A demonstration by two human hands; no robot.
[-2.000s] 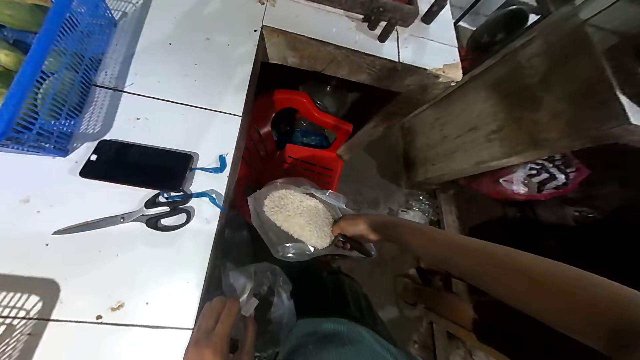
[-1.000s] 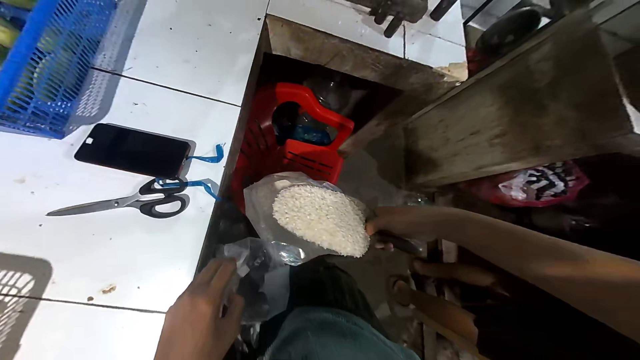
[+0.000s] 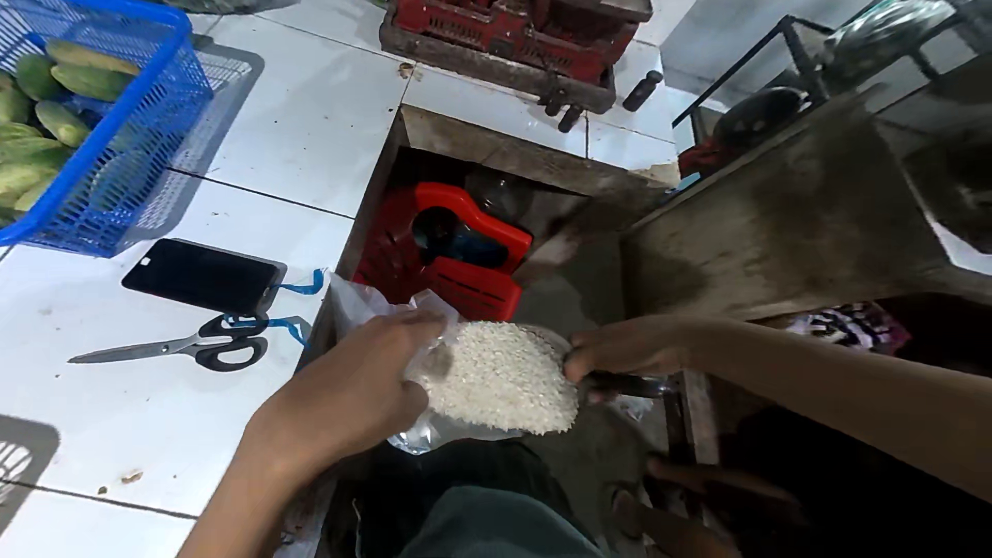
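White rice (image 3: 500, 380) lies heaped at the lower centre, over a clear plastic bag (image 3: 434, 434). My left hand (image 3: 364, 380) grips the bag at its left side, fingers near the rice. At the right edge of the heap, my right hand (image 3: 620, 356) is closed on a dark handle (image 3: 628, 384). This handle seems to belong to a scoop under the rice; its bowl is mostly hidden. Black-handled scissors (image 3: 225, 343) and a dark phone (image 3: 204, 276) lie on the white tiled counter (image 3: 271, 139) to the left.
A blue plastic basket (image 3: 155, 101) holds green fruit or vegetables. Below the counter opening stands a red plastic chair (image 3: 465, 256). A red weighing scale (image 3: 511, 39) is at the back, and a wooden board (image 3: 775, 209) at the right.
My left hand has moved up and right and now grips the bag beside the rice. The view has shifted, with more of the scale visible.
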